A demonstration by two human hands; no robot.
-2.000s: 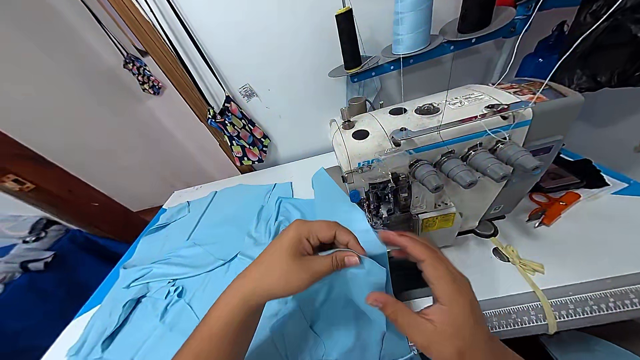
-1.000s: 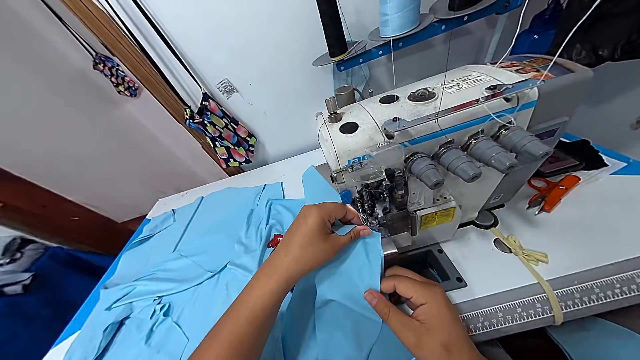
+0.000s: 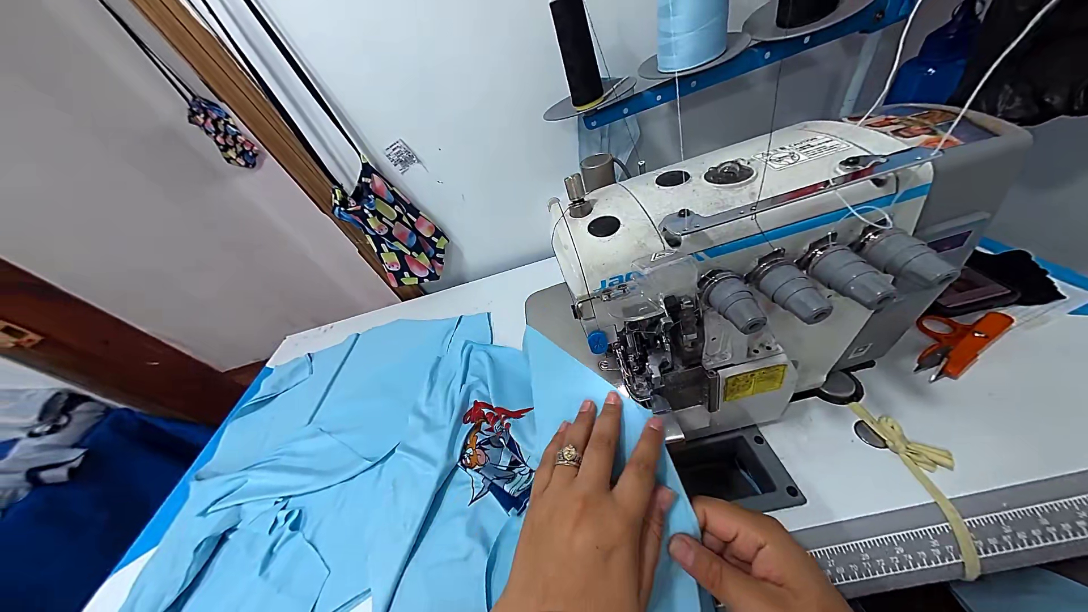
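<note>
Light blue fabric (image 3: pixel 357 425) with a printed cartoon figure (image 3: pixel 497 459) lies over the table, one edge running up to the presser foot area of a white overlock sewing machine (image 3: pixel 765 195). My left hand (image 3: pixel 586 501), a ring on one finger, rests flat on the fabric just in front of the needle area, fingers spread. At the fabric's right edge my right hand (image 3: pixel 748 552) pinches the cloth between thumb and fingers. The needle and the foot itself are hard to make out behind the machine's parts.
Orange-handled thread snips (image 3: pixel 965 340) lie right of the machine, near a dark phone-like object (image 3: pixel 973 285). A measuring tape (image 3: pixel 935 531) runs along the table's front edge, with a yellow tied strip (image 3: pixel 922 467) across it. Thread cones (image 3: pixel 693 34) stand on a rack above.
My left hand has gone from pinching the fabric's edge to lying flat on it. The printed figure now shows; one second ago only a bit of red was visible there.
</note>
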